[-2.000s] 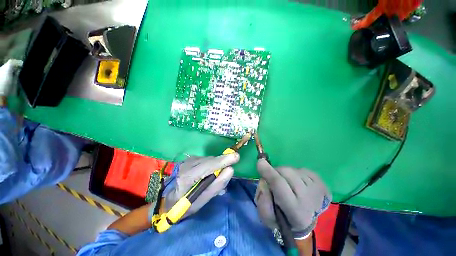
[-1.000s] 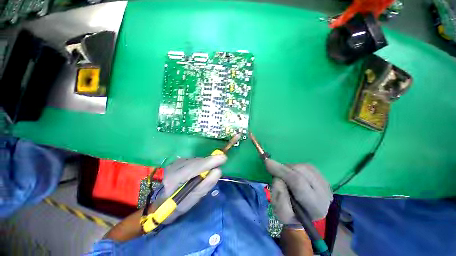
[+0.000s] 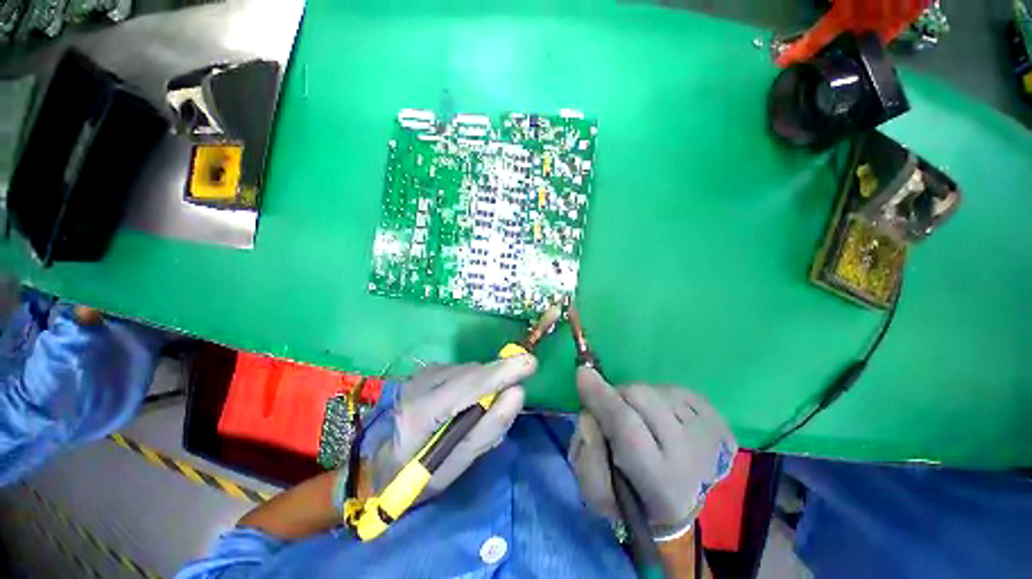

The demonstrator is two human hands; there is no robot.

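A green circuit board (image 3: pixel 481 215) with dense silver joints lies flat on the green mat. My left hand (image 3: pixel 447 418), in a grey glove, holds the yellow soldering iron (image 3: pixel 398 494). Its brownish tip is at the board's lower right corner. My right hand (image 3: pixel 651 447), also gloved, holds the dark soldering iron (image 3: pixel 622 498). Its tip is at the same corner, close beside the left tip. Whether either tip touches a joint is too small to tell.
At left are a black bin (image 3: pixel 79 158), a metal plate (image 3: pixel 158 209) and an iron stand with yellow sponge (image 3: pixel 215 173). At right are a black extractor nozzle (image 3: pixel 835 96) and another iron stand (image 3: pixel 862 258). Red trays (image 3: pixel 272 413) sit below the edge. A person's blue sleeve (image 3: pixel 68 379) is at left.
Since one second ago, the dark iron's tip has moved back in beside the yellow iron's tip at the board corner. The whole view has shifted slightly. Both hands keep their irons.
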